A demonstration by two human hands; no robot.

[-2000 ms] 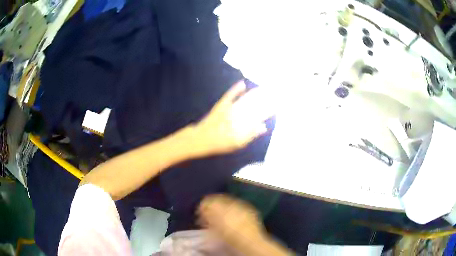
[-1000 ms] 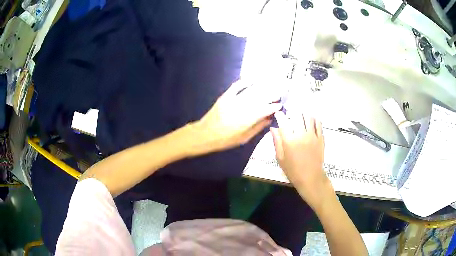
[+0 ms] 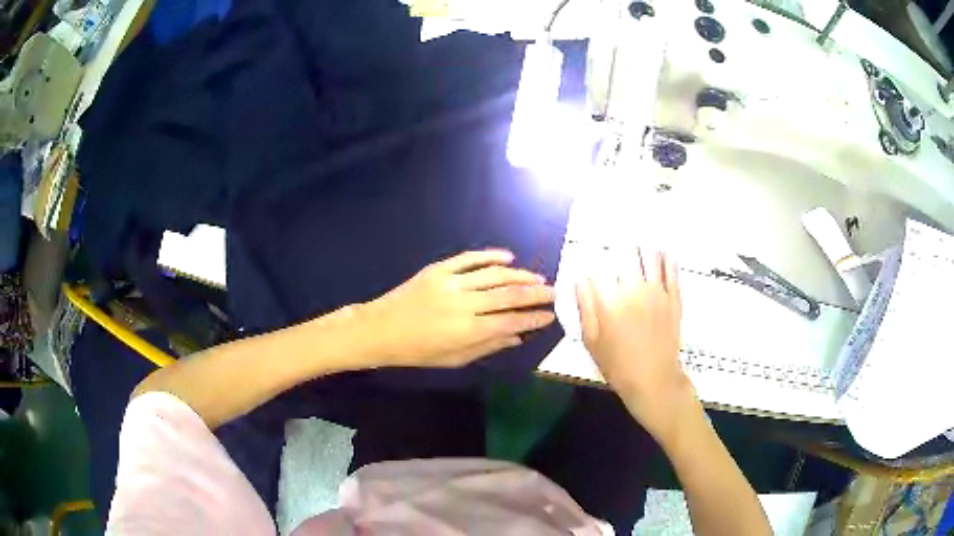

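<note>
Dark navy fabric [image 3: 366, 188] spreads over the left and middle of the table and hangs down at the wearer's side. My left hand [image 3: 471, 309] lies flat on it near its right edge, fingers pointing right. My right hand [image 3: 633, 319] rests palm down on the white table [image 3: 732, 351], just right of the fabric edge, fingers spread. The white sewing machine [image 3: 764, 115] stands at upper right. Its lamp [image 3: 554, 157] glares beside the needle area, whose small parts are washed out.
Thread snips [image 3: 774, 285] and a small white piece [image 3: 830, 236] lie on the machine bed. A white paper sheet [image 3: 905, 345] is at the right. A yellow rail [image 3: 115, 325] and a white patch [image 3: 195, 253] are at the left. A pale scrap [image 3: 314, 471] is near the lap.
My left hand has moved down and slightly left from the needle area and now lies flat on the fabric. More navy fabric lies beside the lamp. My right hand has barely moved in the last second.
</note>
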